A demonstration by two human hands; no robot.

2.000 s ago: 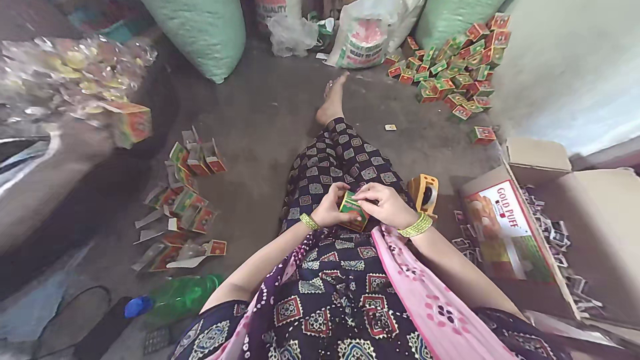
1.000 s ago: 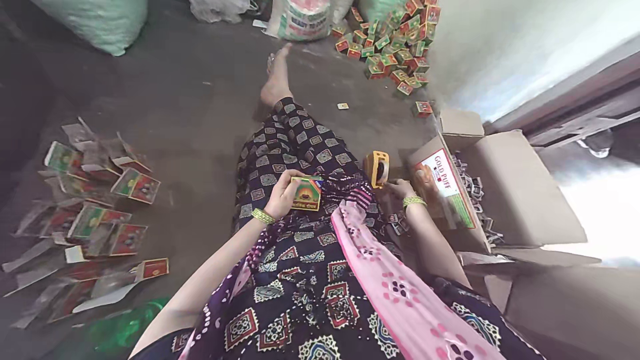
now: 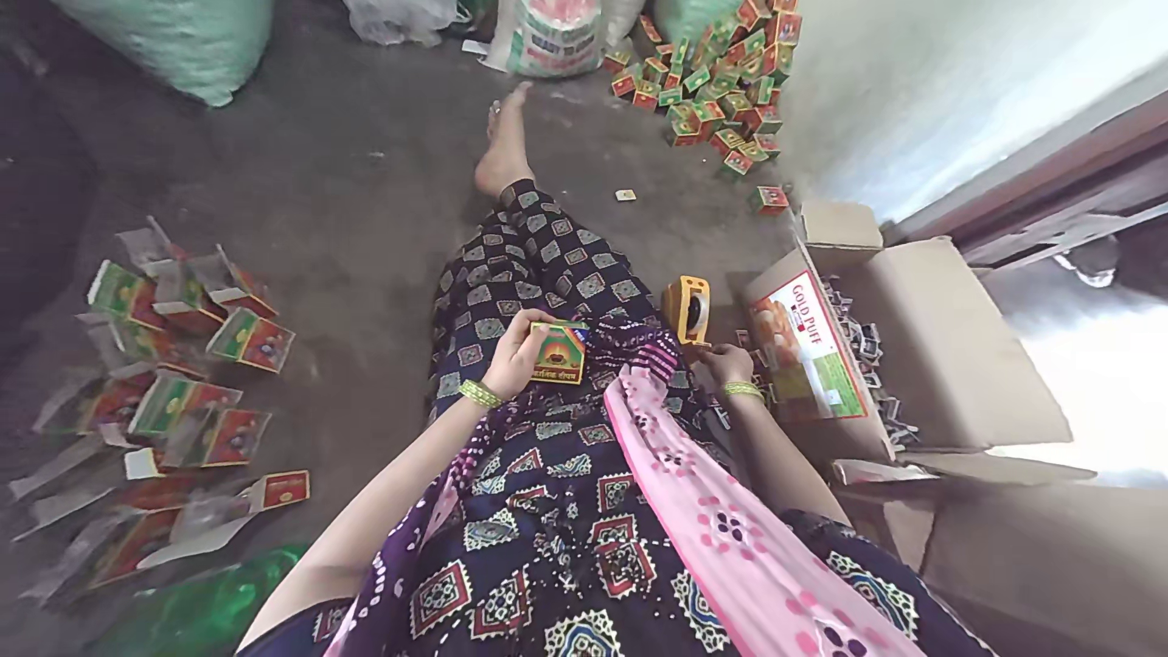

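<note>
My left hand (image 3: 518, 356) grips a small green and red printed carton (image 3: 558, 354) by its left side, above my lap. To the right, my right hand (image 3: 728, 363) is at the lower end of a yellow tape dispenser (image 3: 688, 310) that stands on the floor beside my leg; its fingertips are near the dispenser's edge, and whether they hold tape is unclear. A dark patterned scarf end (image 3: 639, 345) lies between the two hands.
Open cartons with clear plastic (image 3: 182, 392) lie at the left, near a green plastic bottle (image 3: 201, 602). An open cardboard box (image 3: 803, 356) stands at the right. Beyond are piled small cartons (image 3: 721, 91), a printed sack (image 3: 547, 41) and a pale green sack (image 3: 182, 41).
Two seconds ago both hands were together at the carton. My right hand has since moved right to the tape dispenser, while my left hand keeps the carton. The view has shifted.
</note>
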